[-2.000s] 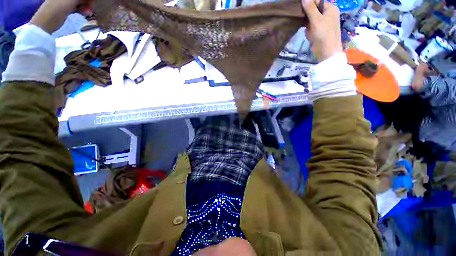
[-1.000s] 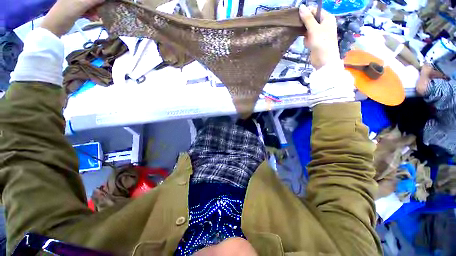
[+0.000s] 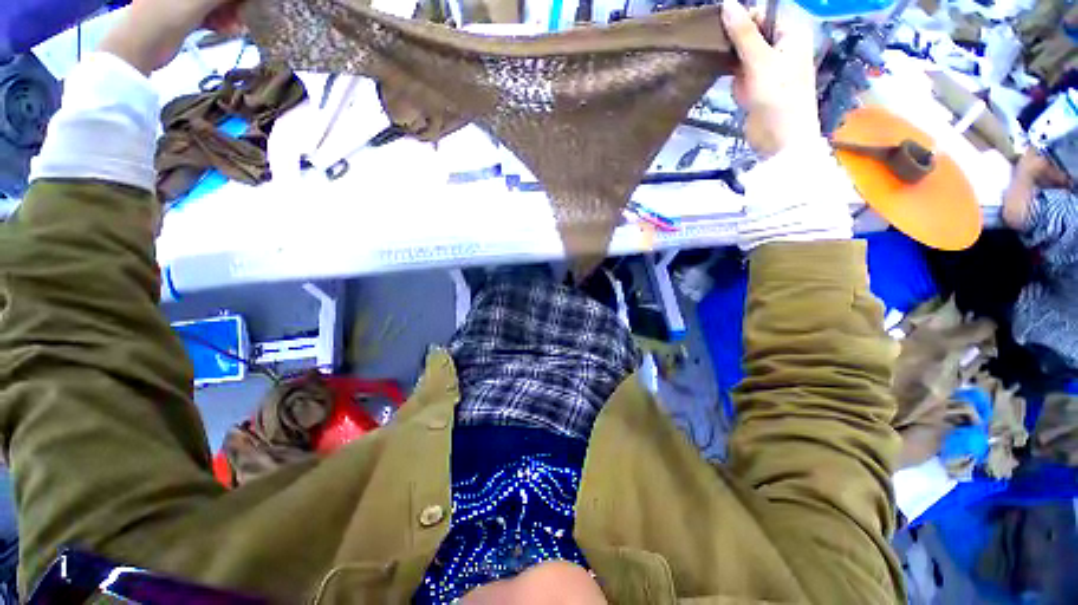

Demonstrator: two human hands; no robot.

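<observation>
A brown stretch garment piece (image 3: 567, 101) is held spread between my hands above the machine table. Its top edge sags slightly and its point hangs down past the table's front edge. Speckled shiny areas show on its left and middle. My left hand (image 3: 166, 26) grips its upper left corner and is partly cut off by the top edge. My right hand (image 3: 774, 77) pinches its upper right corner between thumb and fingers. A thin dark item shows at the right hand's fingers; I cannot tell what it is.
The white table (image 3: 284, 236) has crumpled brown pieces (image 3: 225, 136) at left and a red-and-blue item (image 3: 654, 218) near its front edge. An orange disc (image 3: 908, 177) with a brown roll stands at right. Another person's arm (image 3: 1040, 195) is at far right. A red bag (image 3: 355, 408) lies below.
The view has shifted slightly, so the table and orange disc sit a little differently in the picture. The white pieces behind the garment's left part are less visible. Both hands still hold the garment spread.
</observation>
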